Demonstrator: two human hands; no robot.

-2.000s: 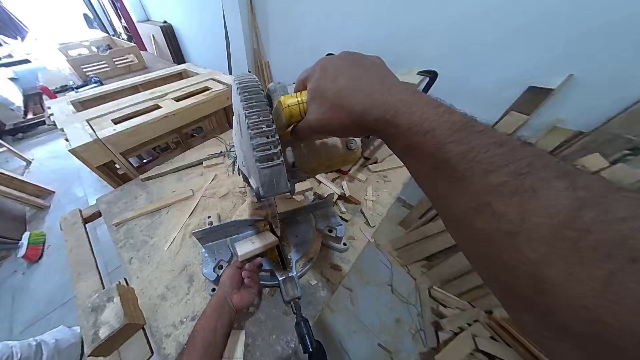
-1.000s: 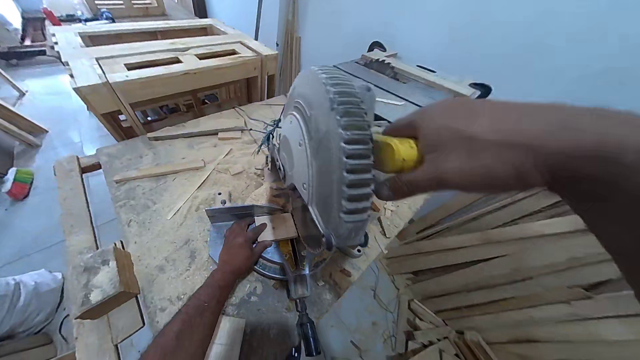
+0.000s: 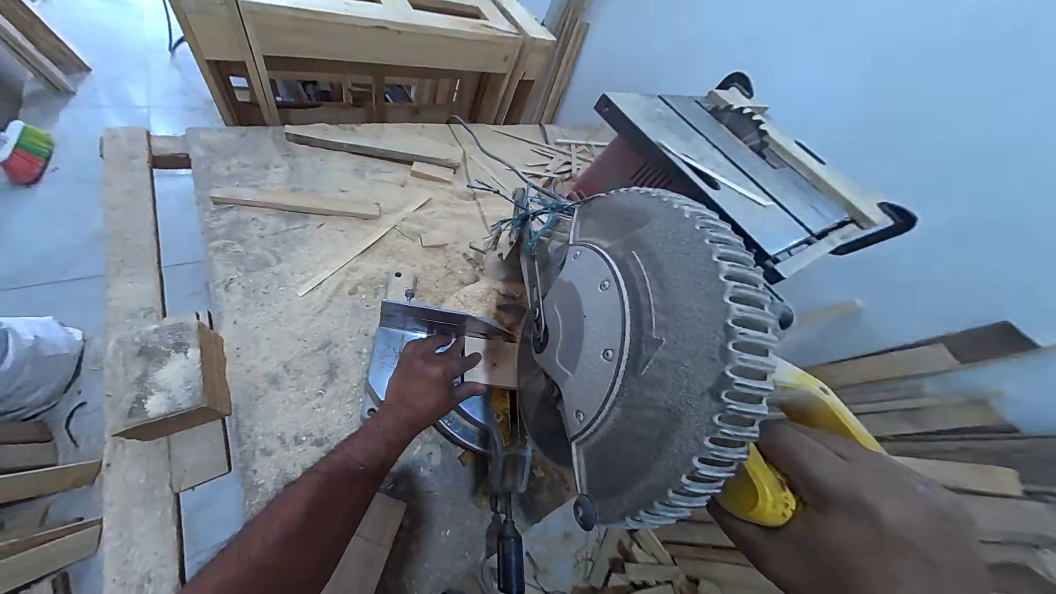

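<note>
A miter saw (image 3: 652, 330) stands on the sawdust-covered bench, its head lowered and its blade (image 3: 540, 412) beside a short wood block (image 3: 492, 361). My left hand (image 3: 429, 375) presses on the left end of that block, against the metal fence (image 3: 437, 315), with fingers spread on and around it. My right hand (image 3: 850, 503) is closed around the yellow handle (image 3: 763, 487) at the right of the saw head. The blade guard hides the right end of the block. Whether the blade is turning, I cannot tell.
Wood strips (image 3: 297, 202) and offcuts lie behind the saw. A table saw (image 3: 718, 173) stands at the back right. A thick wood block (image 3: 169, 379) rests on the bench's left edge. Stacked boards (image 3: 949, 474) lie at the right, and a wooden frame (image 3: 388, 41) stands beyond the bench.
Two seconds ago my left hand held the wood block from the front; now it lies over the block at the fence. The saw head has come down with my right hand on its handle. The view has shifted.
</note>
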